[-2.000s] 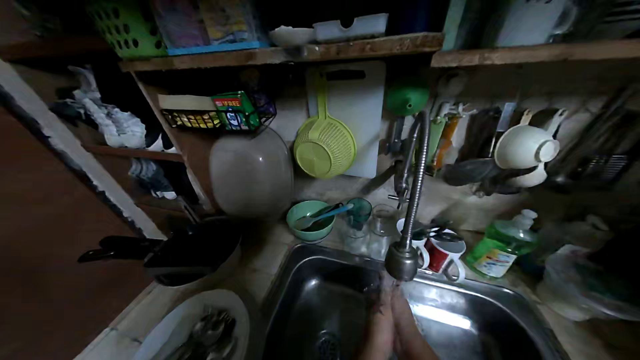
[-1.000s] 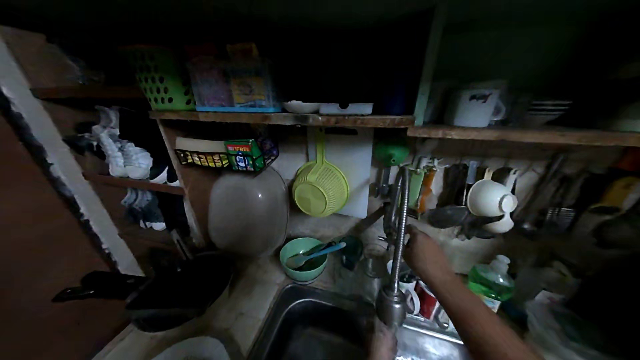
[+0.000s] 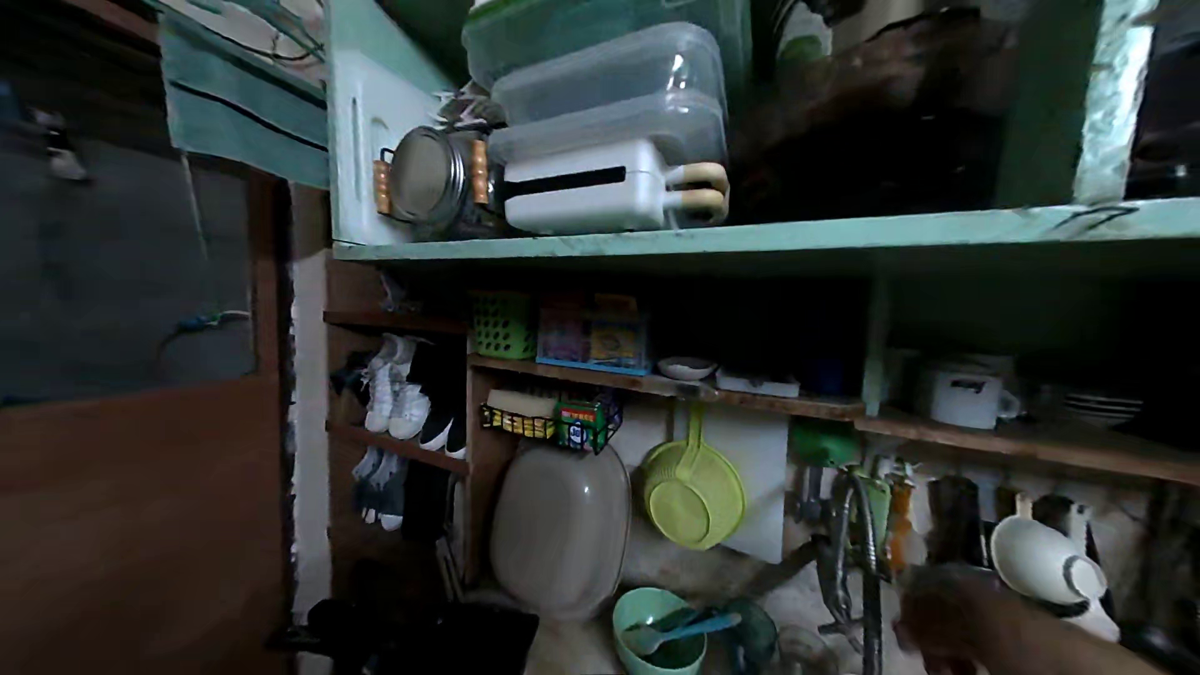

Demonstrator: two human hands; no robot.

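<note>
My right hand [image 3: 952,614], blurred, is at the lower right, just right of the flexible metal faucet neck [image 3: 872,581]; its fingers are partly cut off by the bottom edge and I cannot tell whether they touch anything. My left hand is out of view. Left of the faucet, a green bowl [image 3: 630,647] holds a light blue utensil [image 3: 689,633], with glasses [image 3: 802,652] beside it. A yellow-green plastic strainer [image 3: 694,492] hangs above the bowl. White cups or dippers [image 3: 1041,561] hang to the right of my hand.
A green-painted shelf [image 3: 750,239] crosses above, bearing clear plastic containers [image 3: 609,84] and a glass jar [image 3: 427,178]. A lower wooden shelf [image 3: 1022,448] holds a white mug [image 3: 966,398]. Shoes [image 3: 394,394] stand at the left. A large oval tray [image 3: 561,530] leans on the wall.
The view has tilted well upward, and the sink is no longer in view. Both hands were together under the faucet head two seconds ago; then my right arm reached up beside the faucet neck.
</note>
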